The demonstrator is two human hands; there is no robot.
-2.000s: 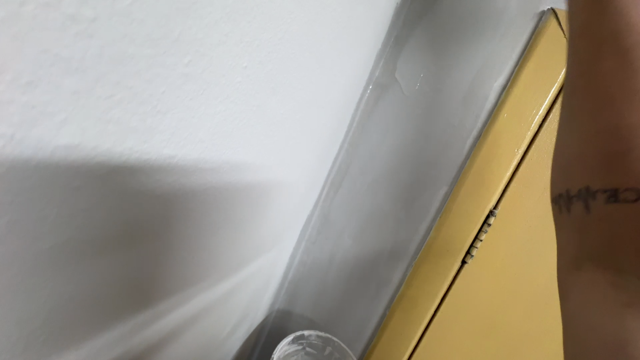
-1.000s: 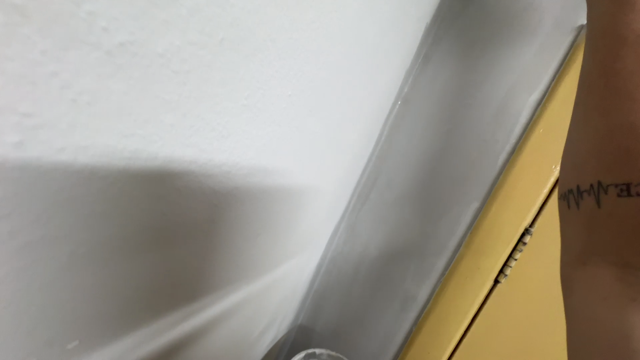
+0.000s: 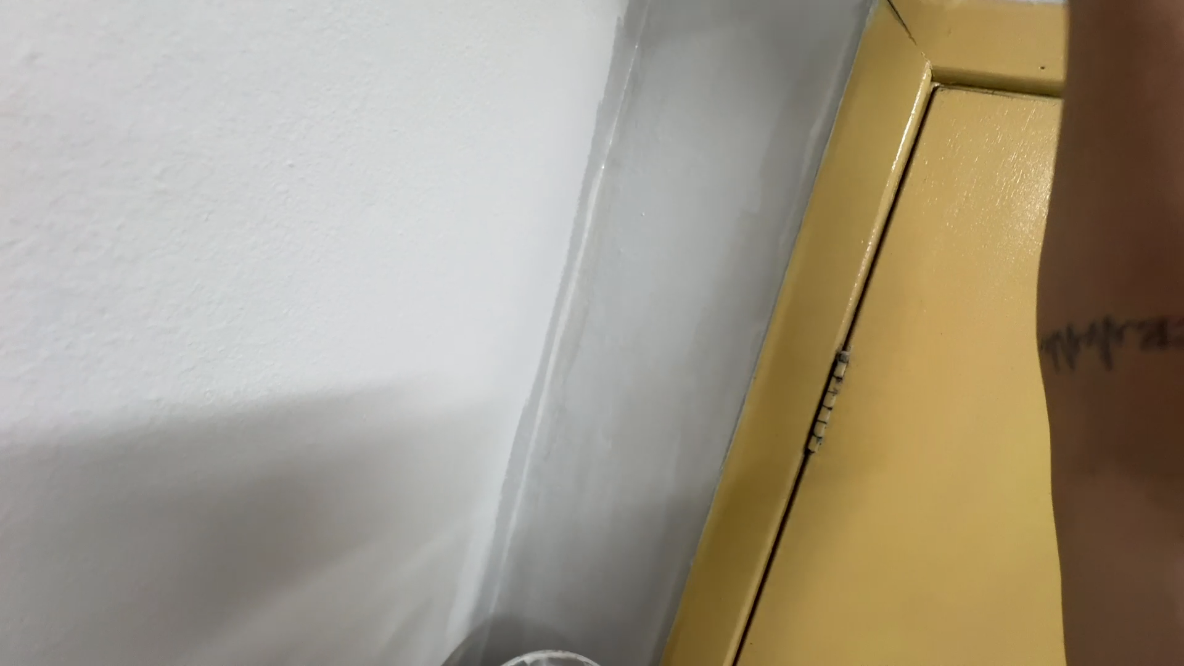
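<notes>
My forearm, raised along the right edge of the view, bears a dark tattoo; the hand it belongs to lies outside the frame. Neither my left hand nor my right hand shows. At the bottom edge the whitish rim of a round container [image 3: 552,658] peeks in; what holds or supports it is hidden. A grey painted band [image 3: 647,351] runs slantwise between the white textured wall [image 3: 277,203] and a yellow door frame [image 3: 786,370].
Inside the frame sits a yellow door [image 3: 925,444], its metal hinge [image 3: 828,402] in the dark gap at its left edge. The forearm covers the door's right part. A broad shadow lies on the lower left wall.
The view has shifted, so the top corner of the door and frame now shows. Less of the round container's rim is visible than two seconds ago.
</notes>
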